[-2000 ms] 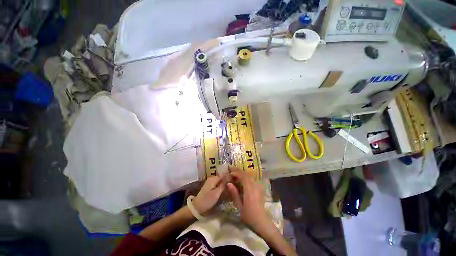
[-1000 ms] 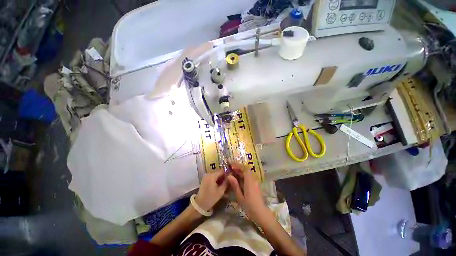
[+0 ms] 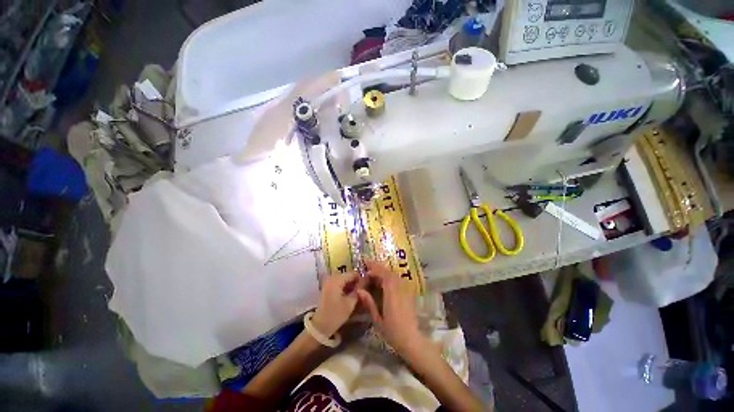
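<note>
My left hand point(image 3: 338, 304) and my right hand point(image 3: 392, 304) meet at the front edge of the yellow-taped machine bed point(image 3: 394, 233). Their fingertips are pinched close together around something small and dark, too small to name. A large off-white cut panel point(image 3: 185, 257) lies flat on the table left of the needle, with thin dark lines near its right edge. The white sewing machine point(image 3: 451, 121) stands behind, its needle area point(image 3: 358, 193) in front of my hands under a bright lamp. A tan-pink cloth piece point(image 3: 278, 121) lies behind the panel.
Yellow-handled scissors point(image 3: 491, 232) lie right of the bed. Small tools point(image 3: 547, 191) and a white strip point(image 3: 573, 220) lie further right. A white tub point(image 3: 241, 48) stands behind. Khaki bundles point(image 3: 133, 137) are at the far left. Blue material point(image 3: 261, 352) shows under the panel's front edge.
Against two seconds ago, the view has shifted slightly. A small pale piece at my fingertips no longer shows. My hands stay together at the bed's front edge, with small finger movements.
</note>
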